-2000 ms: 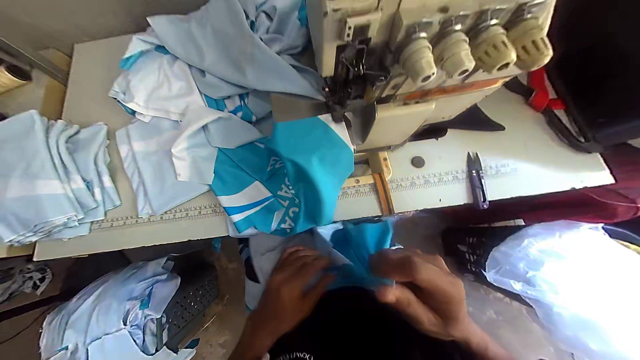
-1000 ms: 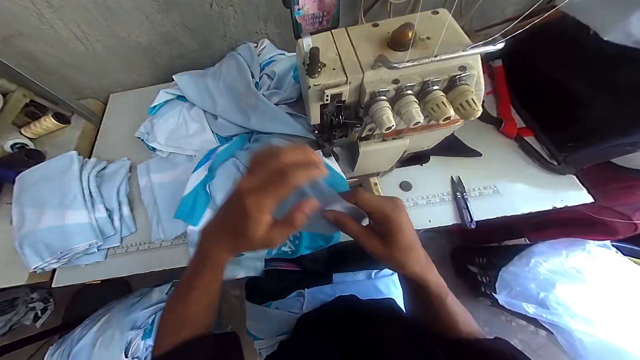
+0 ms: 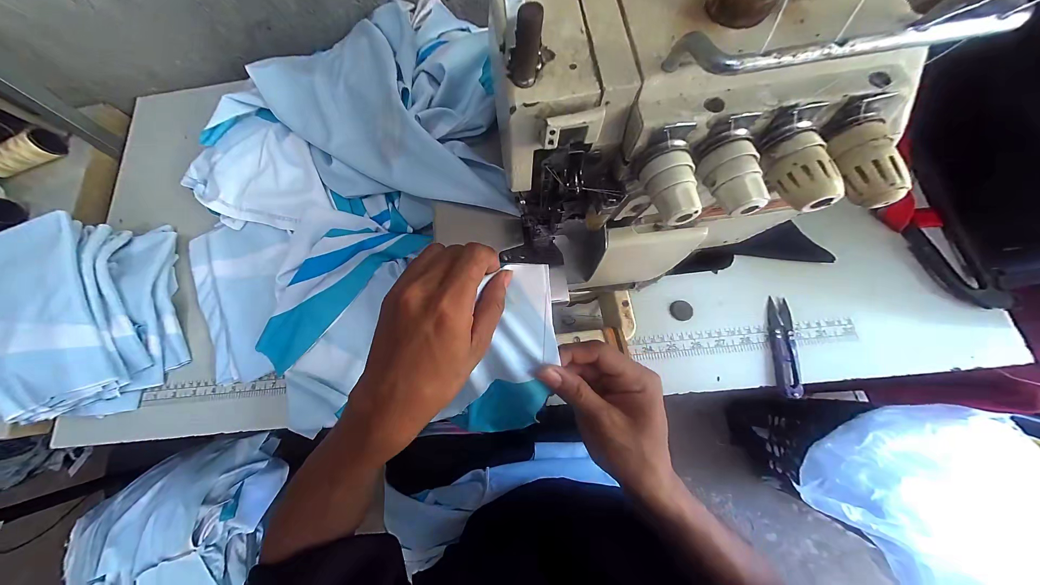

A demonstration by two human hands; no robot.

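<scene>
A light blue and teal fabric piece (image 3: 520, 325) lies with its top edge right at the presser foot of an overlock sewing machine (image 3: 585, 106). My left hand (image 3: 443, 317) pinches the fabric's upper left corner between thumb and fingers, just below the foot. Lower down, my right hand (image 3: 613, 398) grips its right edge. More striped blue and white fabric (image 3: 349, 284) spreads to the left of my left hand. The needle is hard to make out among the dark parts.
Folded light blue fabric pieces (image 3: 65, 317) are stacked at the table's left. Thread snips (image 3: 784, 349) and a dark round disc (image 3: 681, 310) lie on the right beside a measuring tape (image 3: 715, 341). A plastic bag (image 3: 918, 487) sits in a black crate below. A fabric heap (image 3: 179, 512) hangs lower left.
Both hands have come up from below the table edge to the machine's presser foot, with fabric between them. The teal printed part in front of the foot earlier is now mostly out of sight.
</scene>
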